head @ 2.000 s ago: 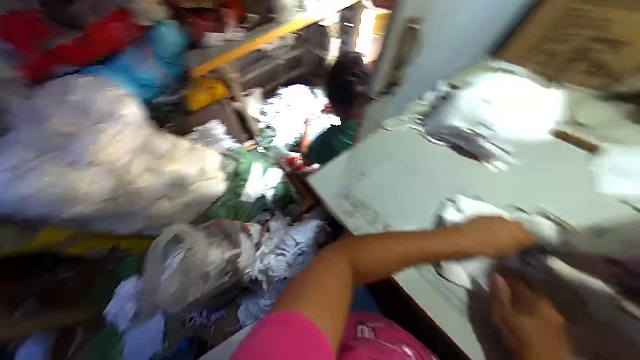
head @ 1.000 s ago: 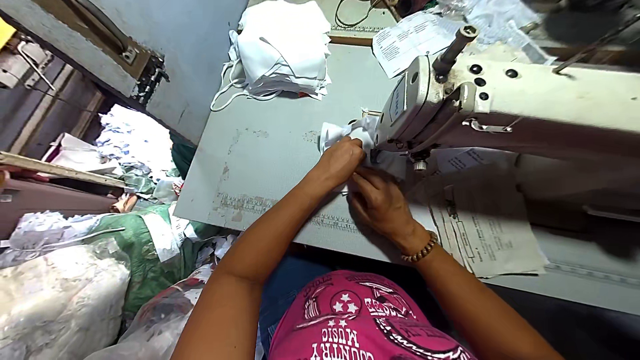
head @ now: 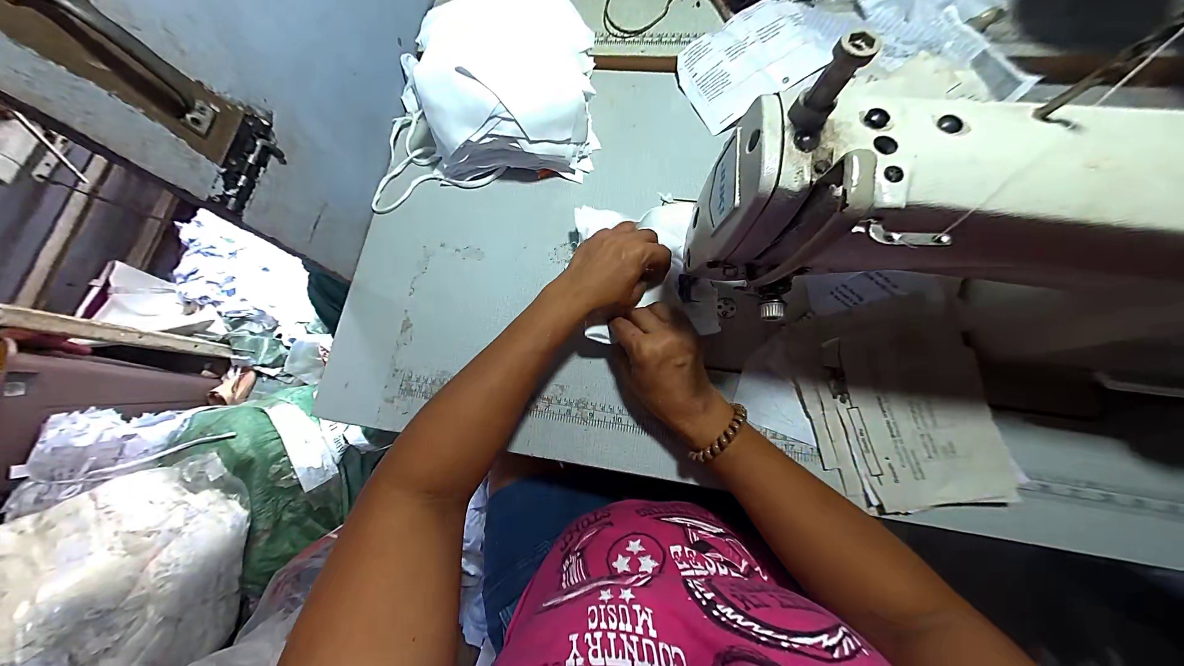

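A small piece of white fabric (head: 668, 231) lies left of the needle area of an industrial sewing machine (head: 999, 176). My left hand (head: 618, 268) pinches the fabric from above, its fingers curled. Just below and to the right, my right hand (head: 661, 356), with a beaded bracelet at the wrist, grips the near edge of the same fabric. The two hands are close together, and their fingertips are partly hidden. Past my left hand, a stack of white fabric pieces (head: 504, 83) with white cords rests at the back of the sewing table (head: 462, 268).
Printed papers (head: 916, 416) lie under the machine arm, to the right of my right hand. Another printed sheet (head: 758, 60) is behind the machine head. Left of the table are a green sack (head: 277, 481), a clear bag of white material (head: 120, 564) and a blue wall (head: 314, 92).
The view has swung a lot since two seconds ago, when both hands were together over the table. Since one second ago, both hands have stayed at the fabric beside the machine head, with only slight finger changes.
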